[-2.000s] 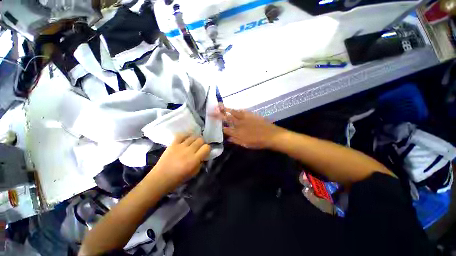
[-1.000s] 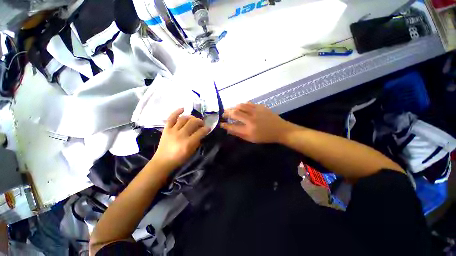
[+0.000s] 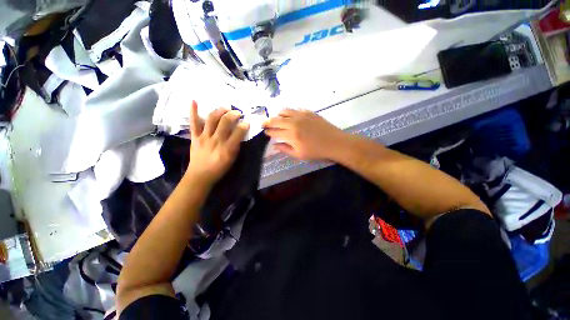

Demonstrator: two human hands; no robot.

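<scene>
A white garment panel (image 3: 181, 94) with dark edging lies in front of the needle area (image 3: 270, 78) of the white "Jack" sewing machine (image 3: 300, 31). My left hand (image 3: 215, 140) rests on the panel's front part, index finger extended, other fingers bent. My right hand (image 3: 303, 134) holds the panel's right edge at its fingertips, just in front of the presser foot. Black cloth (image 3: 234, 175) hangs from the panel over the table's front edge. The exact fingertip contact is partly washed out by glare.
Pale and black pieces (image 3: 87, 62) are heaped at the left. Snips (image 3: 412, 82) and a flat black rectangle (image 3: 474, 64) lie right of the needle, behind the printed ruler (image 3: 437, 109). More garments (image 3: 525, 200) are heaped at lower right.
Both hands and the panel's front edge have moved forward, closer to the needle. The panel lies flatter, and more black cloth shows between my hands. The heaped cloth has shifted left.
</scene>
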